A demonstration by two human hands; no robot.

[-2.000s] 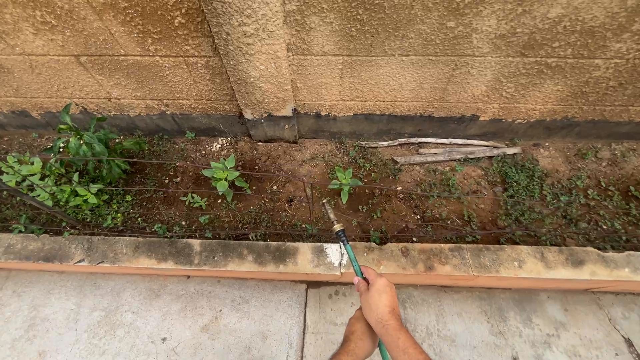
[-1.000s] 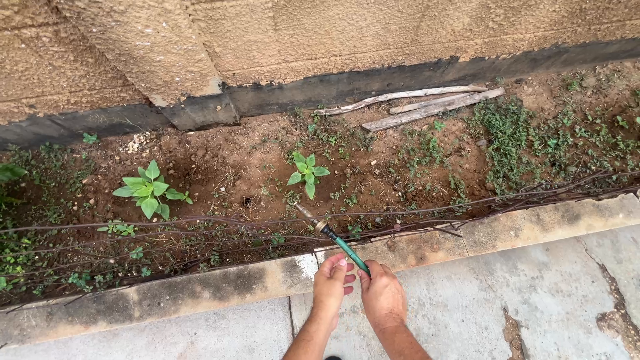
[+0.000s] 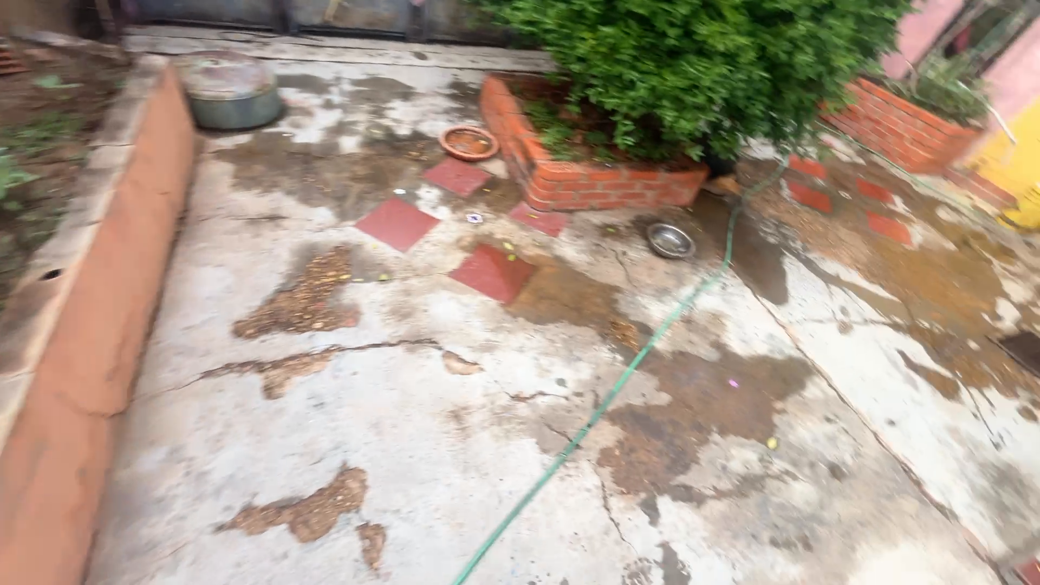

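Neither of my hands shows in the head view now. A green garden hose (image 3: pixel 602 404) runs over the cracked concrete from the bottom edge up to the right side of a brick planter (image 3: pixel 617 185). The hose's nozzle end is out of view. Near the planter, a metal bowl (image 3: pixel 671 240) rests on the ground, and a clay saucer (image 3: pixel 469 143) lies by the planter's left corner.
Along the left runs a low orange-sided wall (image 3: pixel 122 301) beside a soil bed (image 3: pixel 49 138). A round lidded container (image 3: pixel 234 101) stands at its far end. Red tiles (image 3: pixel 397 223) are set in the broken, patchy concrete. A second brick planter (image 3: pixel 906 122) stands at the upper right.
The view has swung from the planting bed to the paved yard. Both hands and the hose nozzle, seen a second ago, have left the view.
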